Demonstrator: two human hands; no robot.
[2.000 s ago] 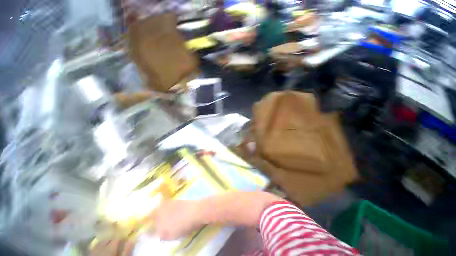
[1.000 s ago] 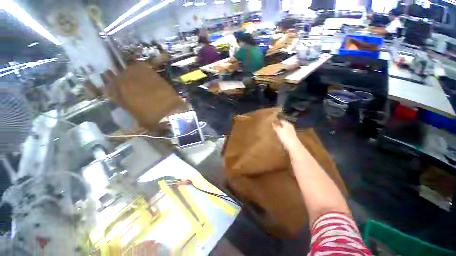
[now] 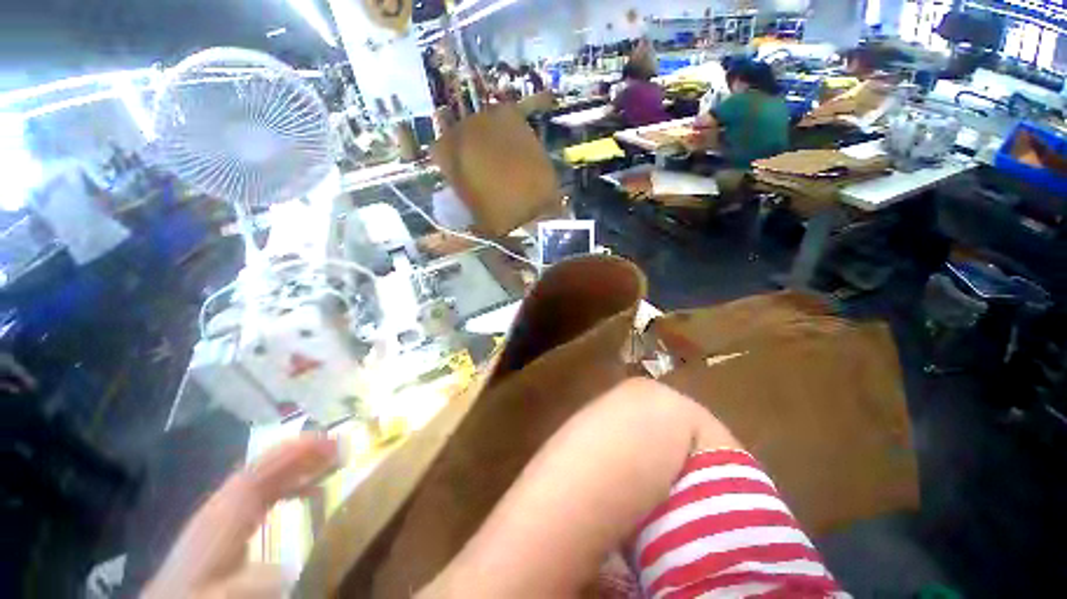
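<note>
A brown tote bag body [image 3: 480, 468] stands up close in front of me, its mouth gaping at the top. My bare right arm [image 3: 562, 503], in a red-and-white striped sleeve, reaches across it to the lower left; the fingers cannot be made out. My left hand [image 3: 252, 503] is blurred at the lower left, cut off by the bottom edge, fingers apart beside the bag's left edge. The pattern sewing machine head [image 3: 298, 363], with a red mark, is beyond it. Yellow brackets [image 3: 404, 415] are partly hidden behind the bag.
A bag stack [image 3: 807, 410] lies to the right. A dark-screened panel [image 3: 568, 242] stands behind the bag mouth. A desk fan [image 3: 243, 129] is at the upper left. More brown material [image 3: 497, 170] hangs beyond. People sit at tables in the background.
My right arm has come back from the bag stack to the left. A brown bag now stands before me, covering much of the table. My left hand has come into view. The view has swung left.
</note>
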